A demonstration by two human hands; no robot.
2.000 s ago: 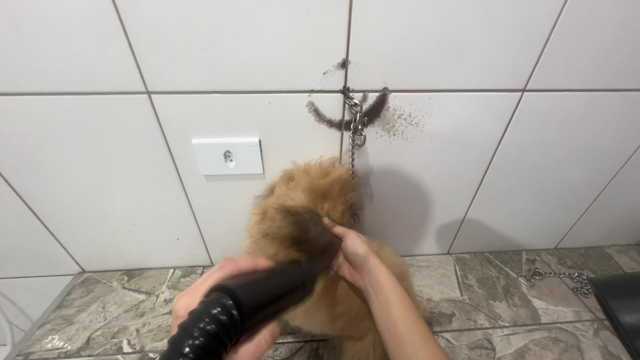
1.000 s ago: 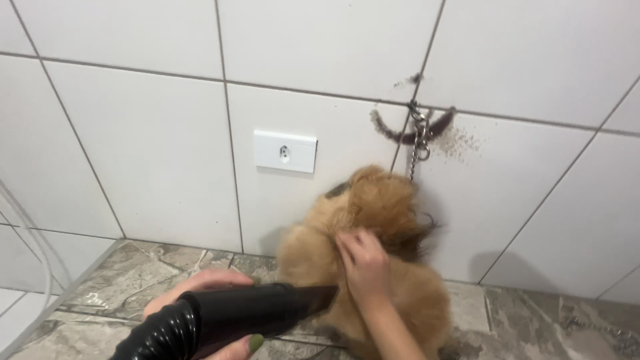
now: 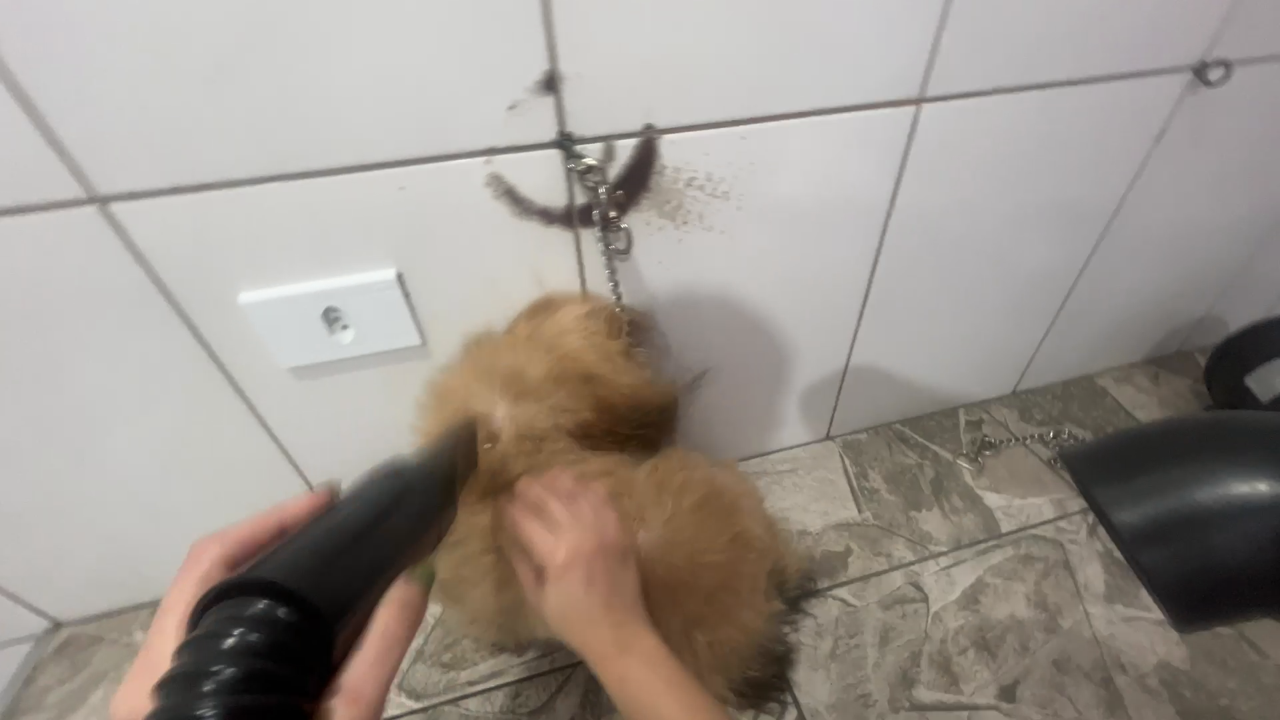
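Note:
A small dog with fluffy golden-brown fur (image 3: pixel 700 550) is on the stone-patterned tiled surface against the wall, its head by the tiles. My left hand (image 3: pixel 270 600) grips the black dryer nozzle (image 3: pixel 370 520) on its ribbed hose (image 3: pixel 245 655); the tip points at the fur near the dog's neck. My right hand (image 3: pixel 575 550) lies on the dog's back, fingers partly in the fur; whether they pinch any hair is blurred. A metal chain (image 3: pixel 607 250) runs from the wall down behind the dog's head. The dog's face is hidden.
A white power socket (image 3: pixel 335 318) is on the tiled wall, left of the dog. Dark stains (image 3: pixel 635 185) surround the chain's fixing. At right are a black curved object (image 3: pixel 1190 510), a loose chain (image 3: pixel 1025 440) and a wall ring (image 3: pixel 1212 72).
The nozzle has moved up toward the dog's neck, and its tip is now above my right hand. Two seconds ago my right hand was up at the dog's head. The view has shifted.

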